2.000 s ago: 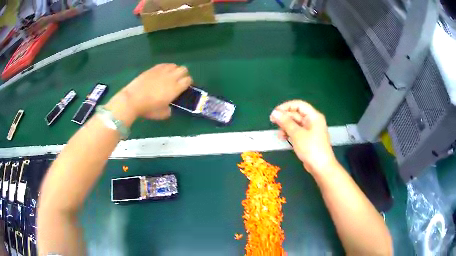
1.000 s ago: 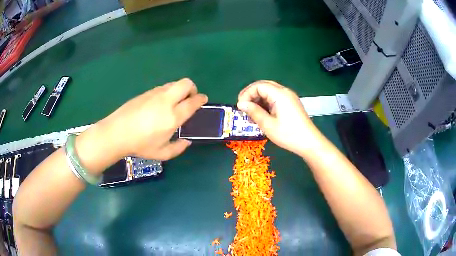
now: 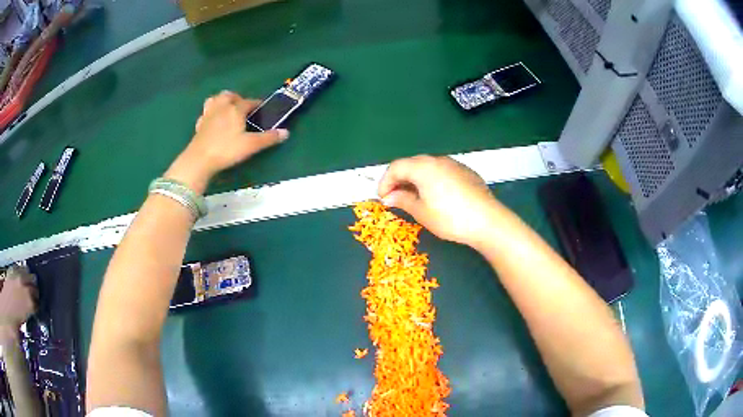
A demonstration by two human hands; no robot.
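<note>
My left hand [image 3: 224,130] grips the screen end of an open phone [image 3: 292,99] over the green conveyor belt. The phone lies slanted, its bare board pointing up and right, with a small orange spot at the board's side edge. My right hand [image 3: 428,195] is at the top end of the heap of small orange parts [image 3: 399,309], fingertips pinched together; whether a part is between them cannot be told. Another open phone [image 3: 213,280] lies on the green worktop, its screen end partly hidden by my left forearm.
A pale rail [image 3: 285,193] divides belt and worktop. More phones lie on the belt, one at right [image 3: 495,85], two at far left. A black slab [image 3: 585,236], plastic bag [image 3: 696,318] and grey perforated housing [image 3: 644,106] stand right. Another person's hand [image 3: 16,297] is over the black tray [image 3: 59,326].
The held phone has moved from above the orange heap up and left to the belt with my left hand. My right hand has come off it, down to the heap. Another person's hand has appeared at left.
</note>
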